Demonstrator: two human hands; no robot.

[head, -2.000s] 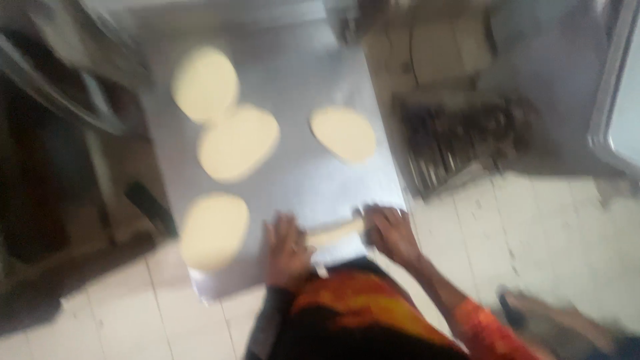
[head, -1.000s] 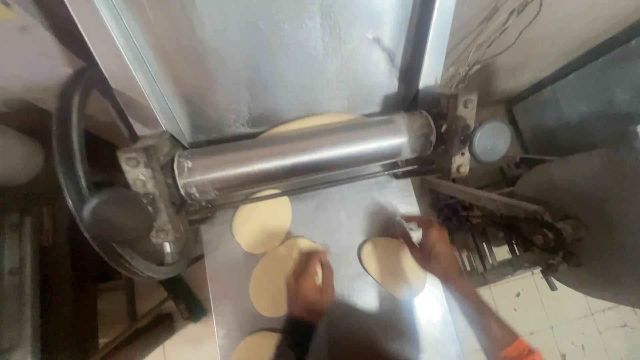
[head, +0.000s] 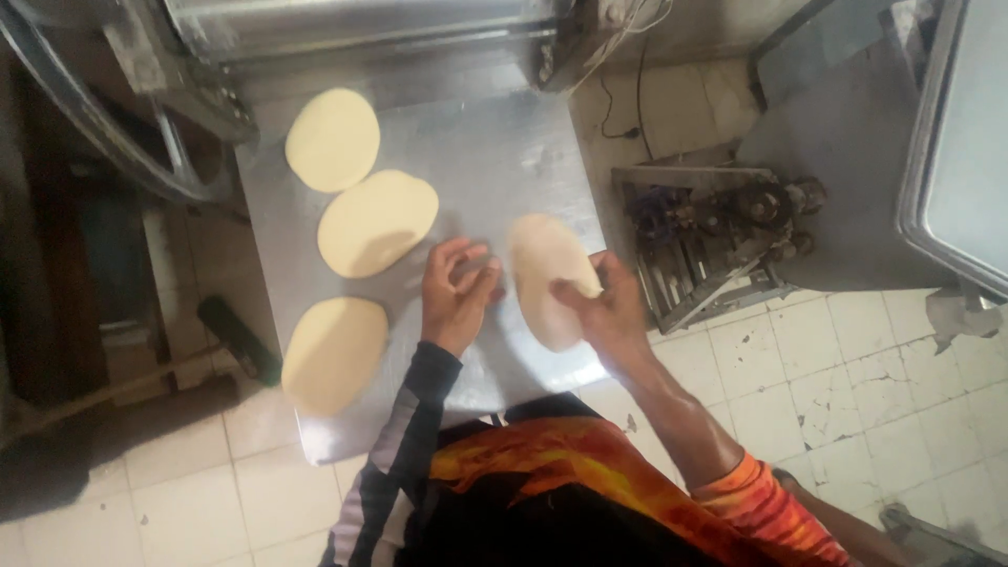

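Between the thumb and fingers of my right hand [head: 602, 303] is the right edge of a flat oval dough sheet [head: 547, 276], raised over the right part of the metal table [head: 488, 189]. My left hand [head: 459, 291], its fingers curled and apart, hovers just left of that sheet and holds nothing. Three more flat dough pieces lie on the left half of the table: a round one [head: 332, 140] at the back, an oval one [head: 378, 223] close against it, and another oval [head: 335, 354] near the front left corner.
A dough sheeter's metal roller [head: 370, 35] spans the table's far end, with a large wheel [head: 102, 126] at its left. A metal frame with a motor [head: 709, 220] stands on the tiled floor at right. A tray edge [head: 917, 181] shows far right. A cable [head: 622, 130] hangs behind.
A second ago the right-hand dough lay on the table under my right hand; now it is lifted. The view has swung down from the roller.
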